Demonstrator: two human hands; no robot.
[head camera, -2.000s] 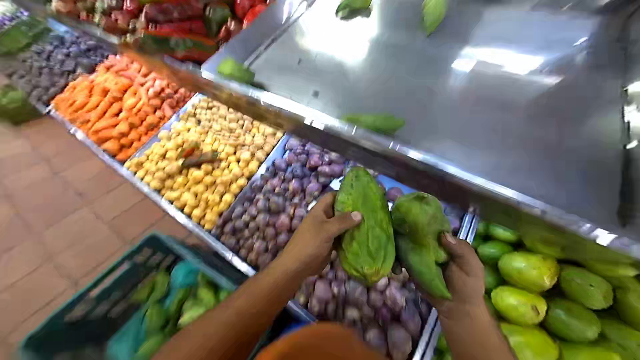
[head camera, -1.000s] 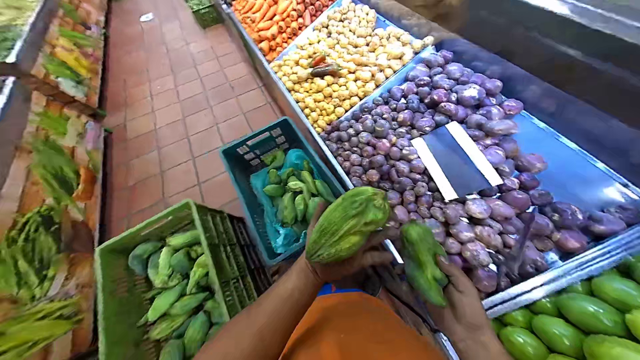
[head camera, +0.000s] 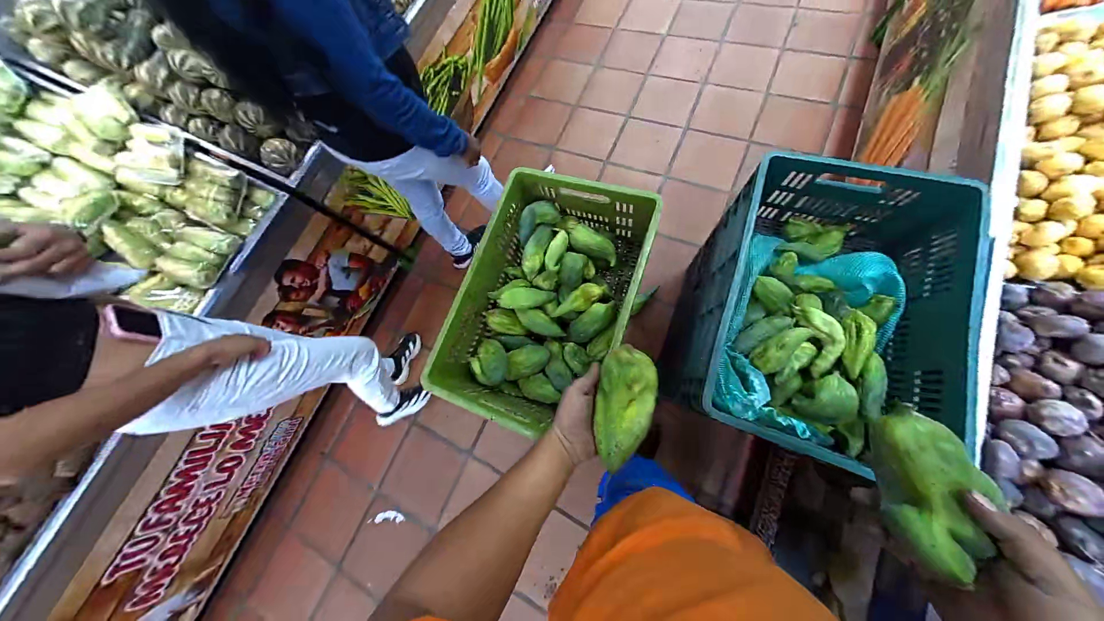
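My left hand (head camera: 576, 414) grips a large green pepino-like fruit (head camera: 625, 407) at the near edge of a light green plastic crate (head camera: 541, 420). Several green fruits (head camera: 552, 302) lie inside that crate. At the lower right, my right hand (head camera: 1026, 561) is closed around green, lobed produce (head camera: 927, 492), beside the near right corner of a dark teal crate (head camera: 940, 207). More green fruits (head camera: 806, 345) rest in the teal crate, on and around a turquoise mesh bag (head camera: 862, 269). How many pieces my right hand holds cannot be told.
Two people in white trousers (head camera: 345, 349) stand in the tiled aisle (head camera: 681, 95) at the left. Beyond them are shelves of wrapped pale green vegetables (head camera: 129, 172) and grey-green squash (head camera: 207, 95). Bins of yellow potatoes (head camera: 1065, 172) and purple onions (head camera: 1052, 388) line the right side.
The view has swung left and down from the display bins to the crates and aisle. My hands have moved farther apart, each still holding green produce. Two people have come into view.
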